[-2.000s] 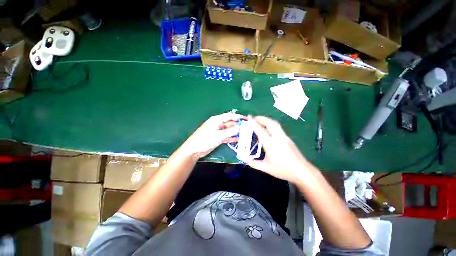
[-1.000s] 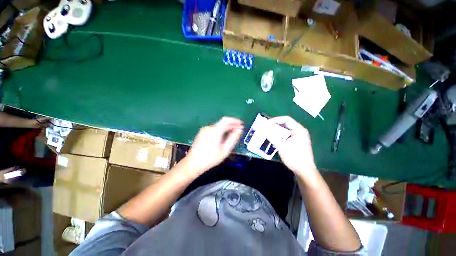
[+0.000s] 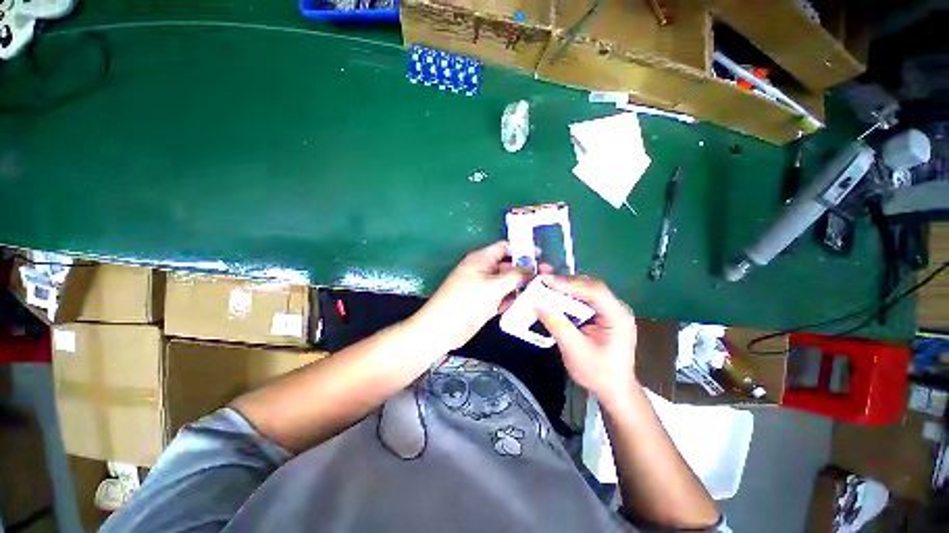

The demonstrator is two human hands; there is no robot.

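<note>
Two white rectangular housing frames are at my hands near the bench's front edge. The farther housing frame [image 3: 521, 231] has a window showing green and some small orange-red parts at its far end. My left hand [image 3: 485, 294] has its fingertips on this frame's near left part. The nearer white frame [image 3: 526, 321], with dark openings, is tilted over the bench edge. My right hand [image 3: 595, 331] grips it between thumb and fingers. The two frames meet or overlap at my fingertips; whether they are joined cannot be told.
White sheets [image 3: 611, 156], a clear-whitish oval object [image 3: 515, 126] and a thin dark pen-like tool [image 3: 666, 223] lie beyond my hands. A thick grey cylindrical tool [image 3: 801, 216] is at right. A blue-and-white component sheet [image 3: 444, 70] lies before the cardboard boxes [image 3: 614, 78].
My left hand was empty and apart a second ago and now touches a frame. The white pieces, closely together before, now show as two frames, one farther out. The view has shifted.
</note>
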